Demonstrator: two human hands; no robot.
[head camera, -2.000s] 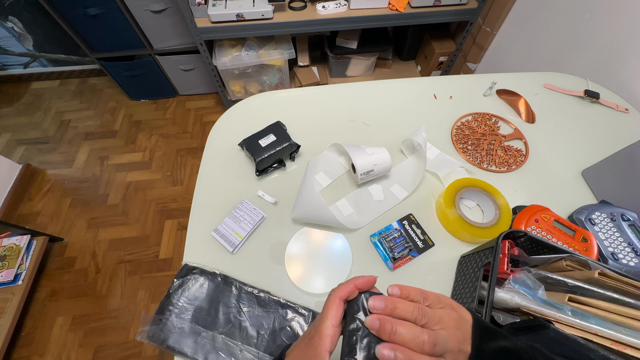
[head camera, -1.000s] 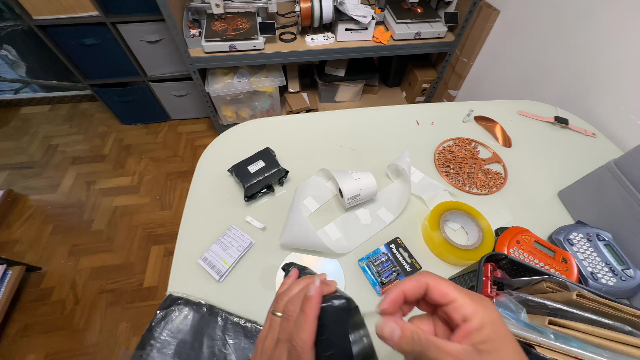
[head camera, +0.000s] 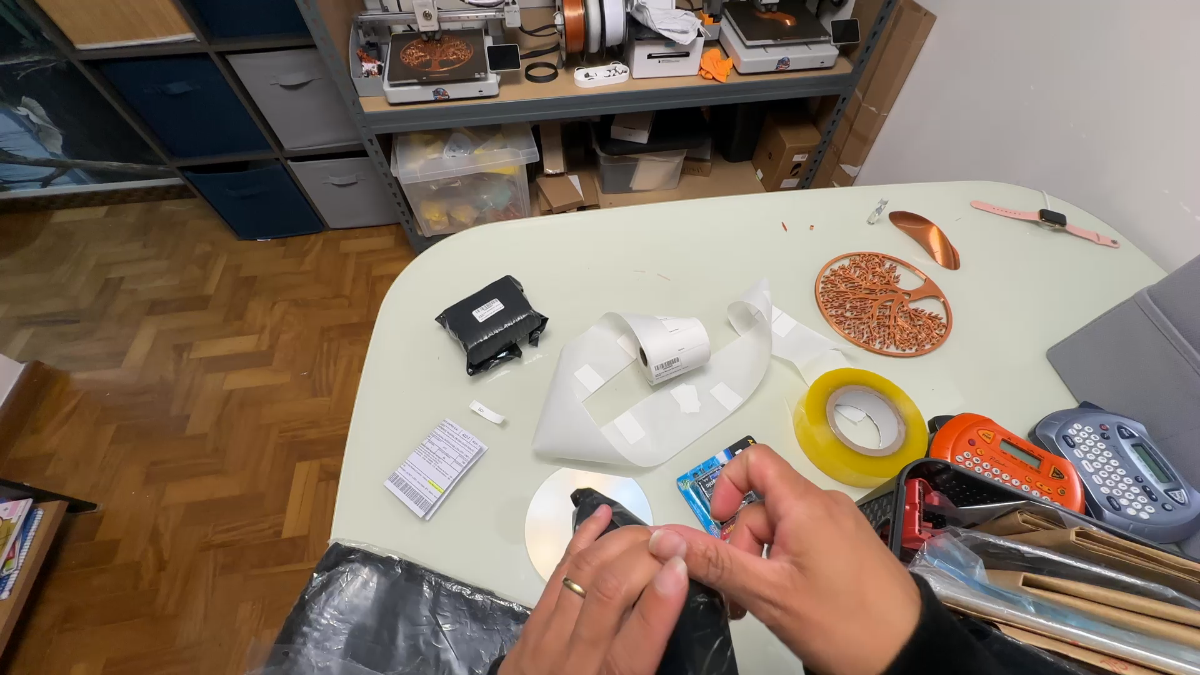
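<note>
My left hand (head camera: 609, 600) lies over a black plastic-wrapped package (head camera: 698, 623) at the bottom centre and holds it. My right hand (head camera: 797, 553) meets it, thumb tip beside the left fingers; whether it pinches anything is hidden. Under the package's upper end lies a shiny disc (head camera: 553, 525). A blister pack of batteries (head camera: 698, 487) is partly behind my right fingers. At the lower left is a flat black plastic mailing bag (head camera: 403, 609). Farther off lie a sealed black parcel (head camera: 492, 323), a folded printed paper (head camera: 436, 469) and a roll of white labels (head camera: 675, 352) with its strip unwound.
Right of the labels lies a roll of clear yellowish tape (head camera: 811, 431). Beyond are a copper-coloured tree disc (head camera: 883, 305) and a pink-strapped watch (head camera: 1052, 217). Orange (head camera: 1008, 459) and grey (head camera: 1116, 469) label makers stand behind a black basket (head camera: 886, 516) with packaging. Shelving (head camera: 600, 111) holds 3D printers.
My right hand has come off the package's surface and moved in beside my left fingers. My left hand now lies over the package. The view has tilted up.
</note>
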